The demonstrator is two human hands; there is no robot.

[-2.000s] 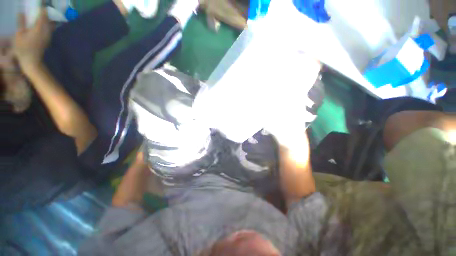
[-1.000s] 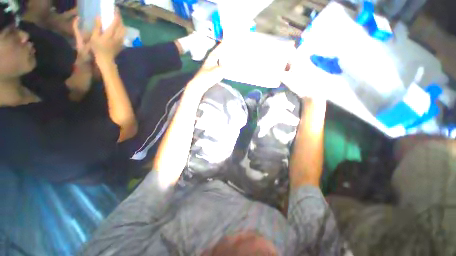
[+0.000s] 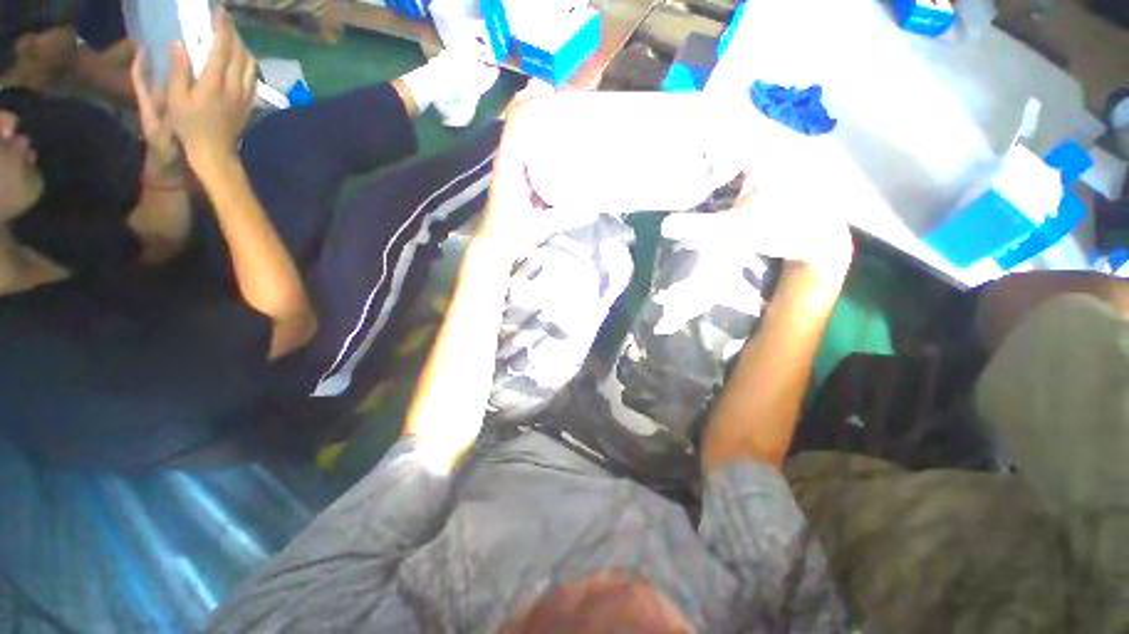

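A white, boxy object (image 3: 625, 146) is held over my knees, with its long side running left to right. Glare washes it out, so I cannot tell whether it is a carton, a shell or a device. My left hand (image 3: 520, 167) grips its left end. My right hand (image 3: 755, 217) is at its right end, with the fingers partly lost in the glare. Both hands are overexposed.
A white-topped surface (image 3: 898, 93) at the right holds a crumpled blue cloth (image 3: 794, 107) and an open blue-and-white box (image 3: 1009, 211). More blue-and-white boxes (image 3: 551, 47) stand ahead. A person (image 3: 211, 112) sits at my left, another person's leg (image 3: 1052, 359) is at my right.
Two seconds ago a large white blur covered my lap; now a smaller white object is between my hands. Since one second ago, my hands and it have shifted only slightly.
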